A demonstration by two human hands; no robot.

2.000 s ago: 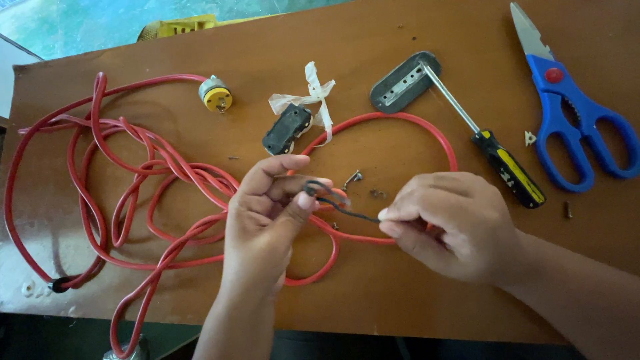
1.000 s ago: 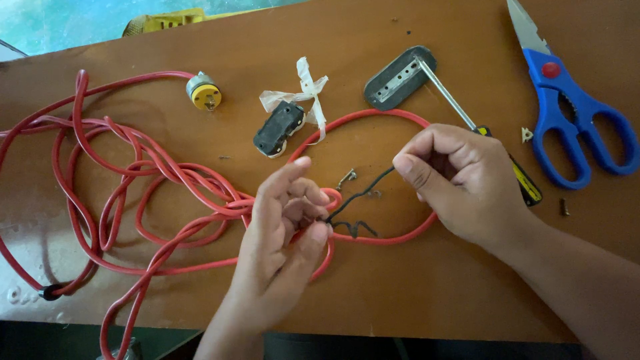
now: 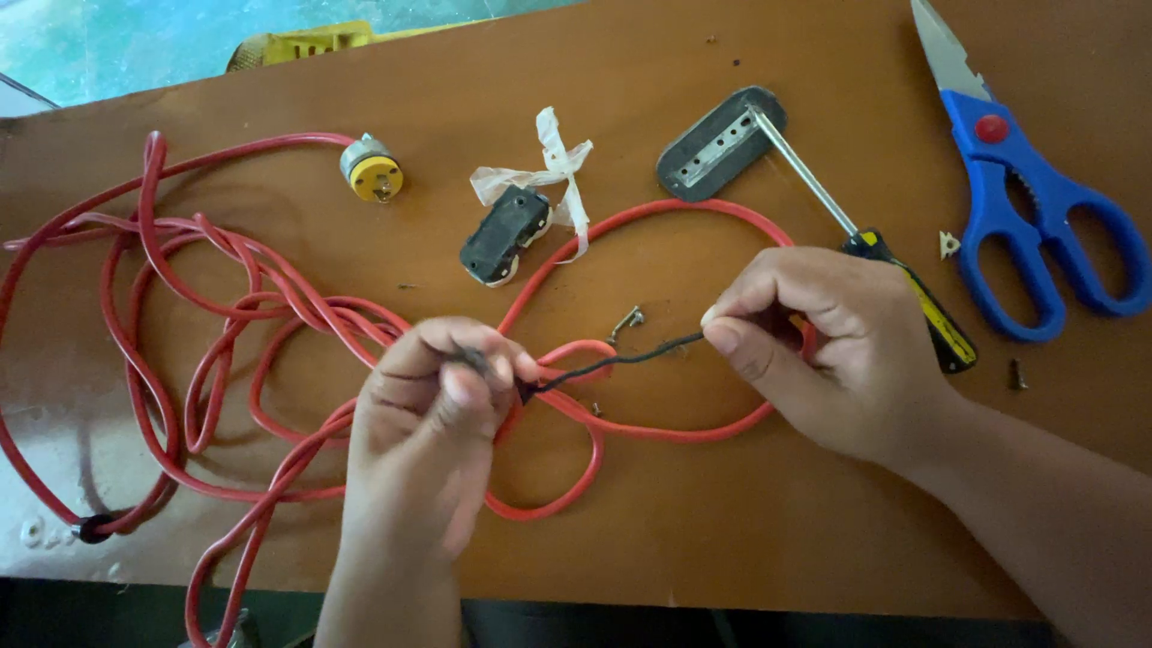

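Note:
A thin dark strand (image 3: 621, 362) runs between my two hands above the table. My left hand (image 3: 441, 405) pinches its left end, where a dark fuzzy bit shows at the fingertips. My right hand (image 3: 810, 351) grips the other end between thumb and forefinger. Beneath the hands lies a red electrical cable (image 3: 297, 306), looped and tangled, with a yellow and grey plug (image 3: 371, 169) on one end. A black socket part (image 3: 506, 236) sits beside a strip of whitish tape (image 3: 560, 162). Whether the strand is wire or string I cannot tell.
A flathead screwdriver (image 3: 918, 297) rests with its tip on a dark oval plate (image 3: 697, 166). Blue-handled scissors (image 3: 1017, 216) lie at the right, near a small screw (image 3: 1017, 374). More screws (image 3: 627, 322) lie between the hands. The wooden table's (image 3: 576, 576) front edge is below.
The strand, bunched and kinked on the left a second ago, now stretches fairly straight between my hands. My left fingers have closed in more around its end.

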